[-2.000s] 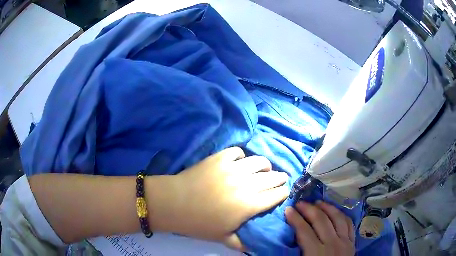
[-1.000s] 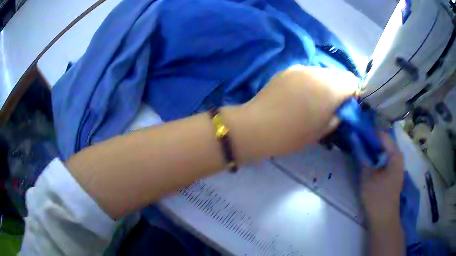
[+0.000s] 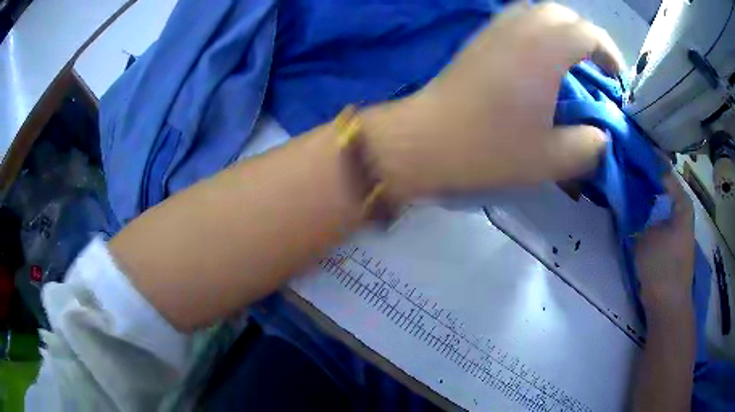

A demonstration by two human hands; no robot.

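A large blue garment (image 3: 322, 72) lies bunched over the white table and runs right to the sewing machine (image 3: 681, 68). My left hand (image 3: 516, 113) reaches across from the left, blurred, with thumb and fingers around a fold of the blue cloth in front of the machine head. My right hand (image 3: 665, 233) is at the right, partly hidden behind the same cloth, its fingers against the fold. Whether it holds a tool cannot be seen. The needle area is hidden by cloth and hand.
A printed ruler (image 3: 435, 322) runs along the table's near edge. A seam line and dark specks mark the machine bed (image 3: 556, 249). A second white table (image 3: 40, 48) stands at upper left, with plastic bags (image 3: 60, 193) below it.
The cloth has been lifted off the near bed, uncovering ruler and bed. Both hands have moved from pressing flat near the needle to a bunched fold farther right. The view has shifted too.
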